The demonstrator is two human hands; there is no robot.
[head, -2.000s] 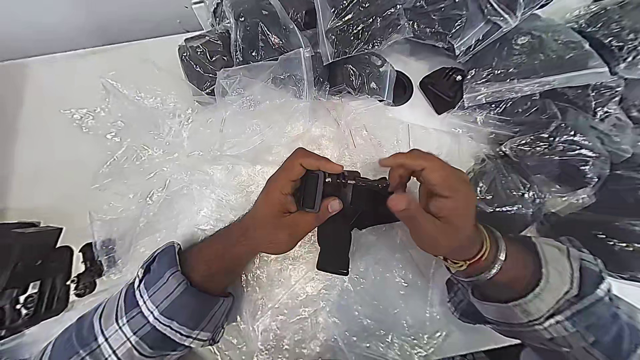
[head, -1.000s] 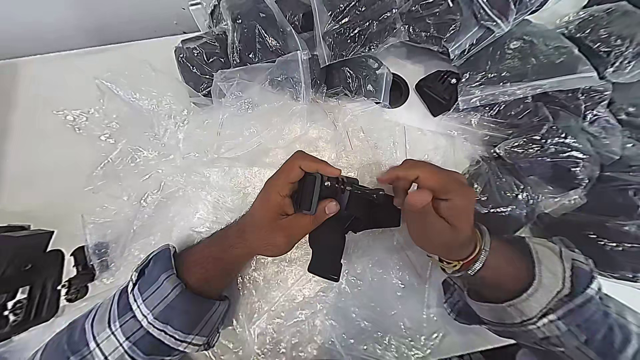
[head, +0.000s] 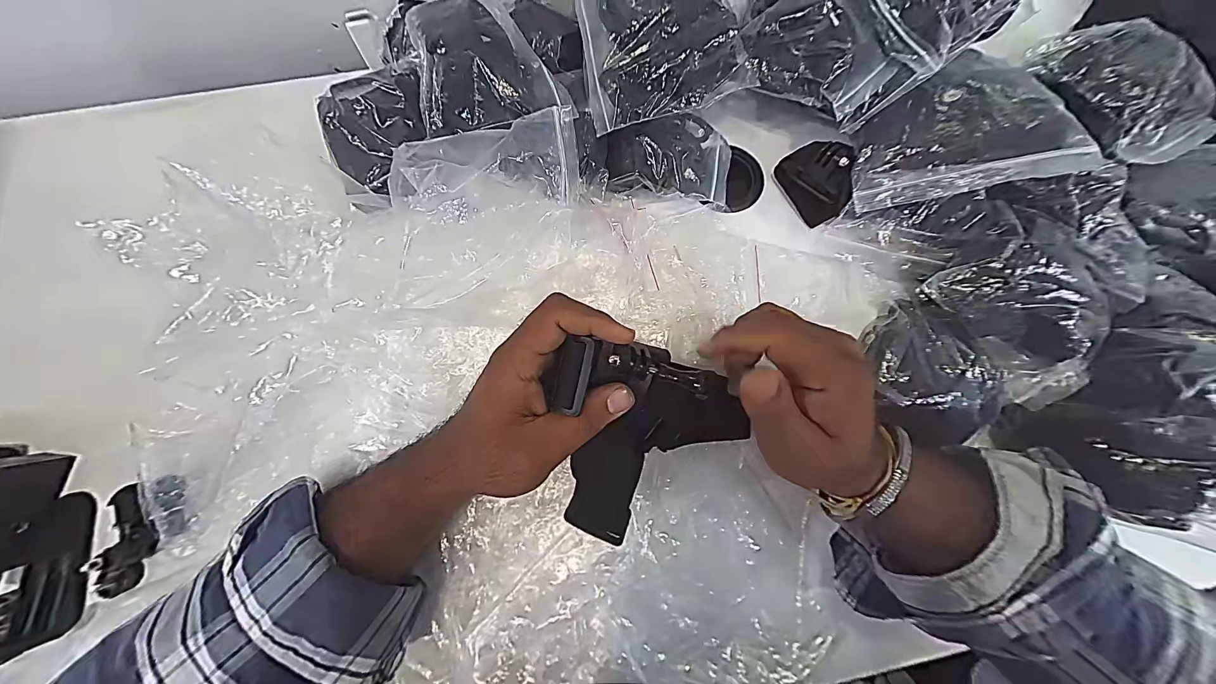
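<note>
My left hand (head: 537, 408) grips a black plastic mount (head: 613, 370) with a buckle-like end, thumb and forefinger on either side of it. Black fabric straps (head: 613, 480) hang from the mount, one down toward me and one to the right. My right hand (head: 807, 408) is at the right-hand strap, its fingers curled near the mount's edge and slightly blurred. Whether those fingers pinch anything cannot be made out. Under both hands lie crumpled clear plastic bags (head: 313, 332).
Clear bags with black items (head: 997, 313) crowd the right side and the back. A black angular base (head: 817, 180) and a round black disc (head: 744, 179) lie among them. Black plastic parts (head: 47, 551) sit at the left edge, beside a small black clamp-like piece (head: 125, 541).
My right-hand fingers have shifted slightly around the mount and strap. My left hand keeps its hold on the mount.
</note>
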